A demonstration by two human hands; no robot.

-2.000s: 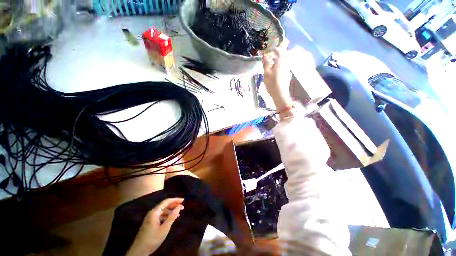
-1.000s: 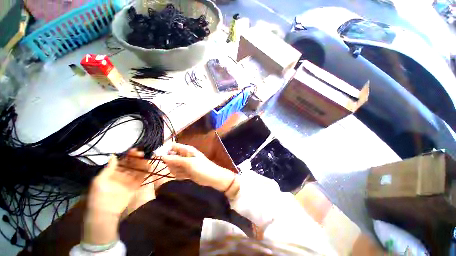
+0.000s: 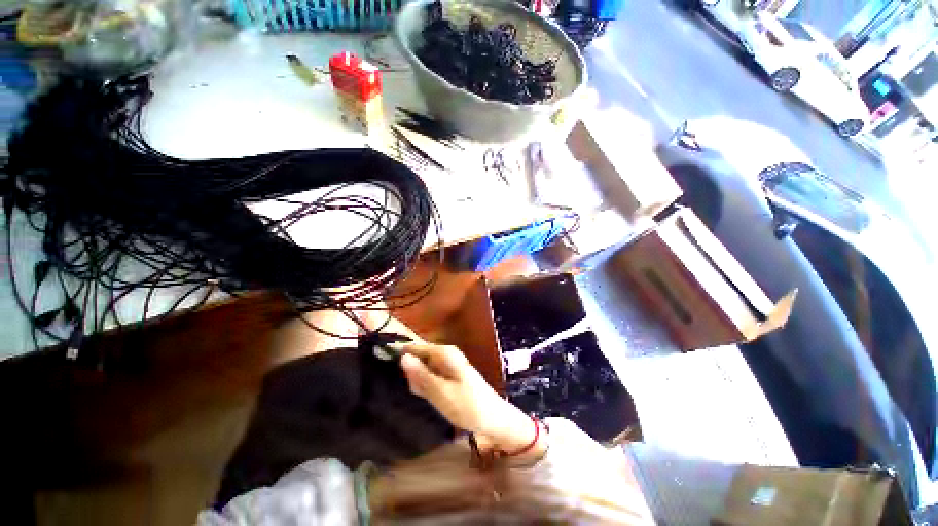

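Observation:
A large bundle of black cables (image 3: 257,170) lies looped across the table, its loose loops hanging over the front edge. Dark plugs (image 3: 74,313) fan out at its left end. My right hand (image 3: 447,382) is over my lap, thumb and fingertips closed on a small dark piece (image 3: 387,350) with a pale rim. Thin cable strands run down to it; whether they are joined to it is unclear. My left hand (image 3: 427,493) is a blur at the bottom, reaching rightward from its sleeve under my right wrist; its fingers are hidden.
A grey-green basket (image 3: 494,111) holds black parts. A red and white carton (image 3: 356,77) and black strips (image 3: 427,125) are beside it. An open carton (image 3: 494,339) of black pieces stands right of my lap. A blue box (image 3: 519,245) and small cartons (image 3: 679,277) are beyond.
My right hand went from the basket to the lap, meeting my left hand at the cables, and now holds a dark piece. My left hand has moved down and rightward. The view has swung.

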